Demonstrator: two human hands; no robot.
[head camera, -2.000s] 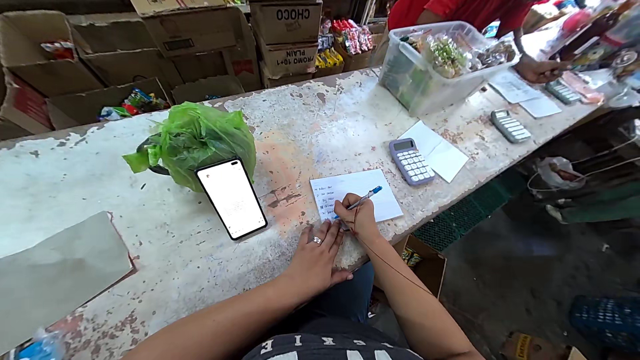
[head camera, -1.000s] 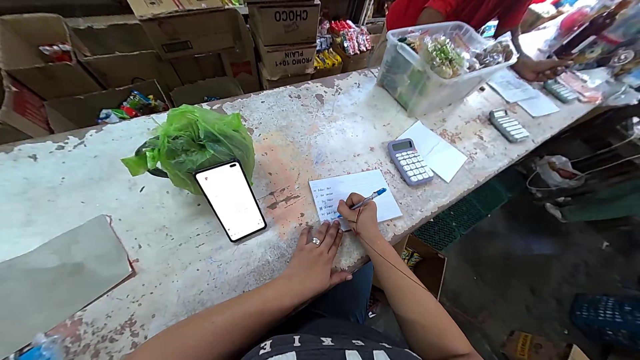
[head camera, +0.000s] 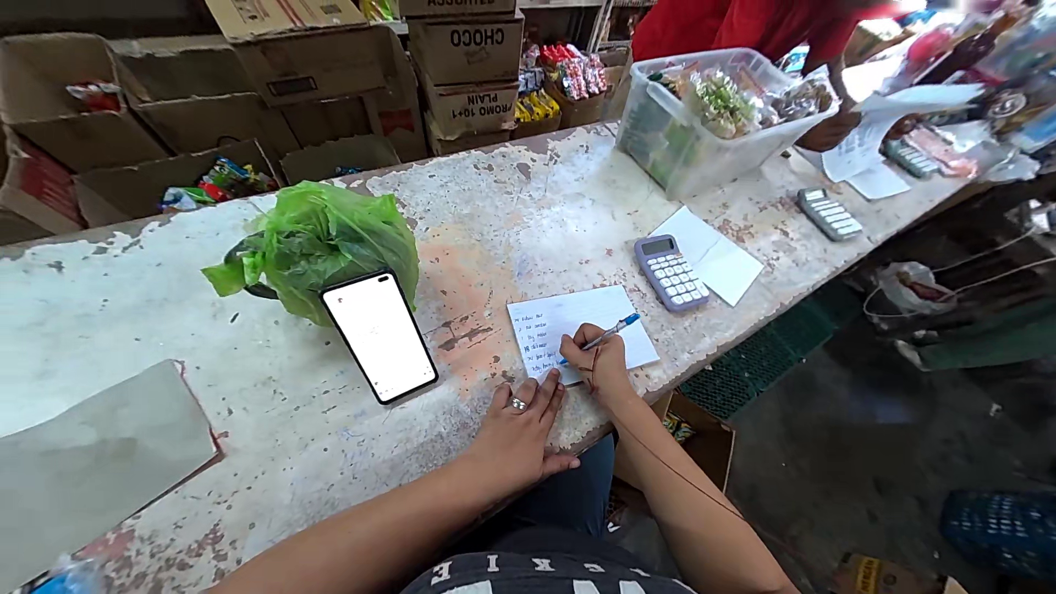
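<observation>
A white sheet of paper (head camera: 582, 318) with a handwritten list lies near the counter's front edge. My right hand (head camera: 598, 363) grips a blue pen (head camera: 615, 328), its tip on the lower lines of the sheet. Flat on the counter, my left hand (head camera: 520, 425) wears a ring and has its fingertips at the sheet's lower left edge; it holds nothing. A smartphone (head camera: 379, 338) with a bright screen leans on a green plastic bag (head camera: 330, 239) to the left. Right of the sheet, a purple calculator (head camera: 672, 274) partly overlaps a second paper (head camera: 734, 268).
A clear plastic bin (head camera: 709, 157) of packets stands at the back right, with another calculator (head camera: 829, 214) beyond it. A person in red stands behind the bin, a hand near papers. Cardboard boxes (head camera: 466, 49) line the far side. A grey sheet (head camera: 99, 462) lies at left.
At the far right, a paper near the other person's hand is now lifted off the counter. My right hand has stayed at the sheet with the pen, and my left hand has stayed in place.
</observation>
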